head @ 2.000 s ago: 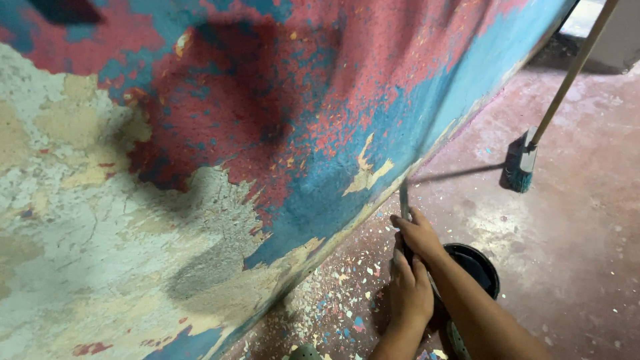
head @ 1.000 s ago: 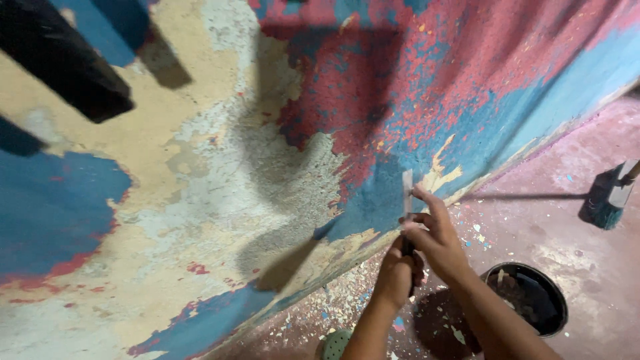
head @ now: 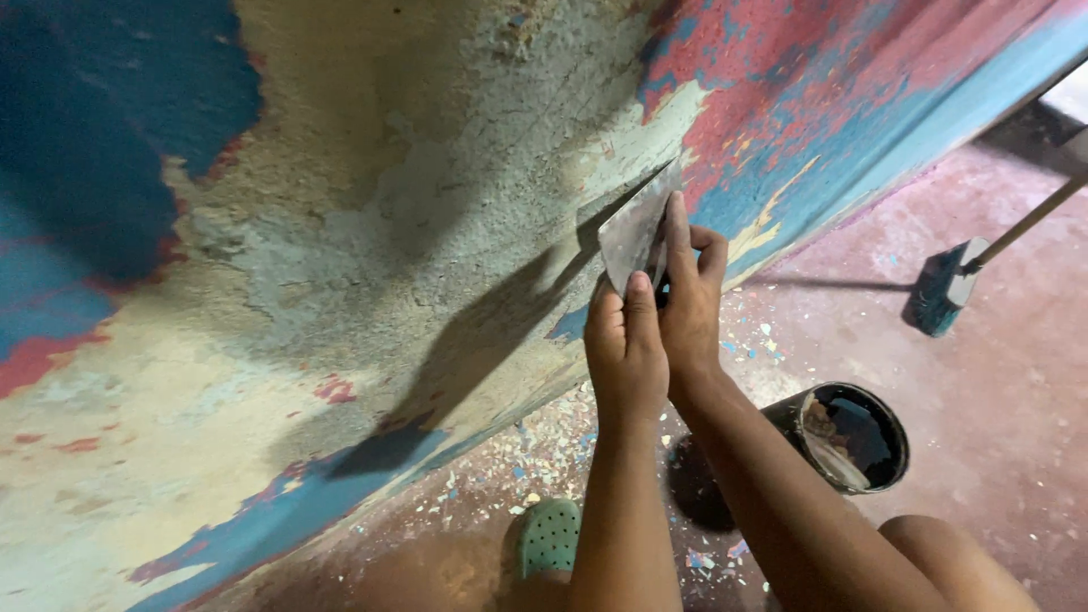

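A metal scraper blade (head: 639, 228) is held by both hands, its far edge at the wall, where a pale bare patch borders the red and blue paint. My left hand (head: 627, 348) grips it from the left, thumb on the blade's near part. My right hand (head: 695, 297) holds it from the right, index finger stretched along the blade; the handle is mostly hidden between the hands. The wall (head: 382, 297) shows peeled blue and red paint over cream and grey plaster. Shadows of the hands and scraper fall on it.
A black bucket (head: 790, 410) with dark liquid stands right of my forearms. Paint flakes (head: 527, 450) litter the floor along the wall's foot. A broom (head: 939, 289) with a wooden handle is at the right. A green perforated clog (head: 551, 535) shows at the bottom.
Both hands have moved up the wall with the scraper, from near the floor edge to the red paint's border. More pale wall shows beside the red paint now. The view has shifted.
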